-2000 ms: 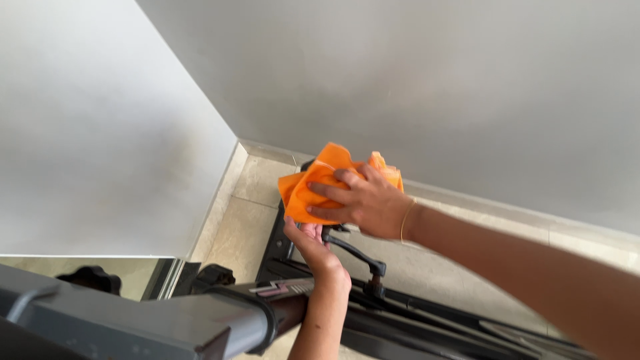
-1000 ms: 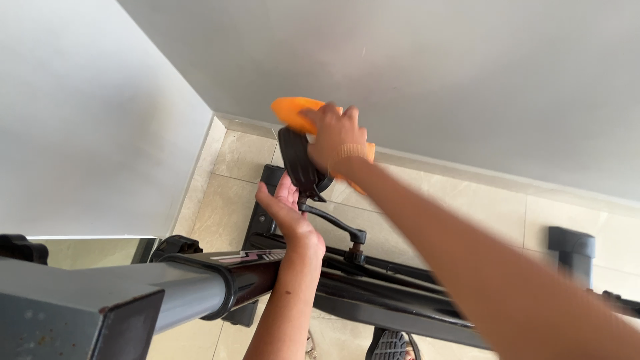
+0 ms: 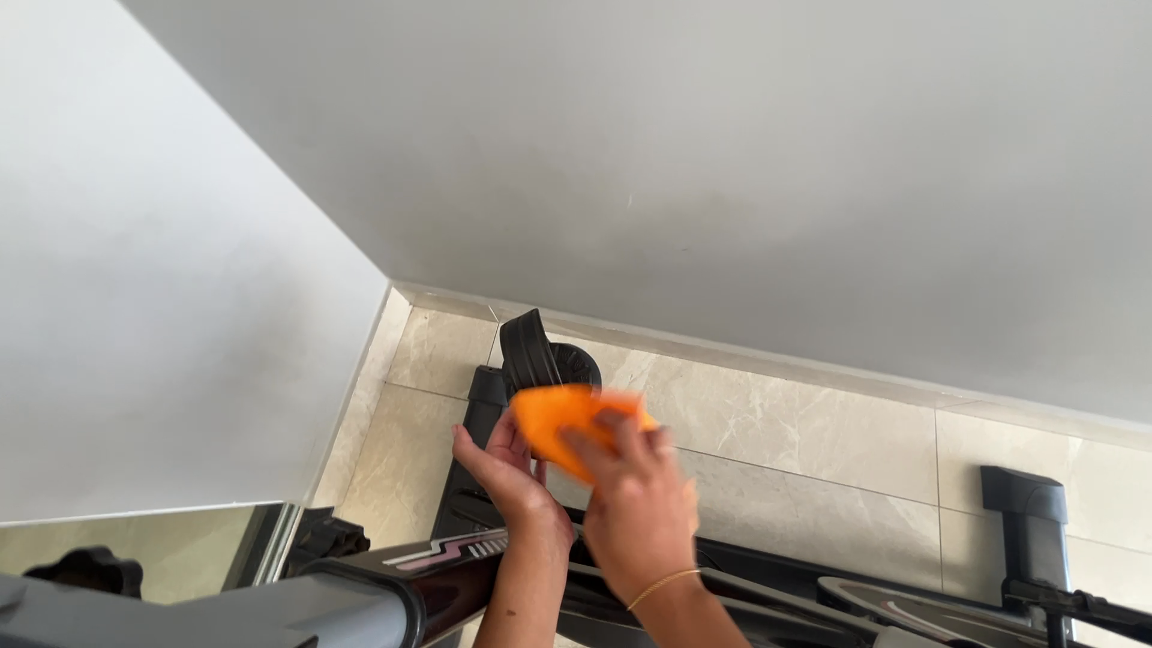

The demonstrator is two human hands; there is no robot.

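Observation:
My right hand [image 3: 634, 486] presses an orange cloth [image 3: 567, 423], blurred by motion, over the lower part of a black plastic pedal [image 3: 529, 351] with a strap, on an exercise machine. My left hand [image 3: 517, 477] is at the near left side of the pedal, palm up with the thumb out, its fingers partly hidden behind the cloth. It seems to support the pedal from below, but the contact is hidden. The cloth covers the pedal's near end.
Below my hands runs the machine's black frame, with a grey tube [image 3: 270, 603] at lower left and black knobs [image 3: 328, 537] beside it. A floor foot [image 3: 1024, 495] is at right. Grey walls [image 3: 720, 180] meet in a corner behind the pedal, above beige floor tiles [image 3: 810, 441].
The cloth in my right hand has moved from the pedal's far side to its near end, uncovering the strap. My left hand remains beside the pedal.

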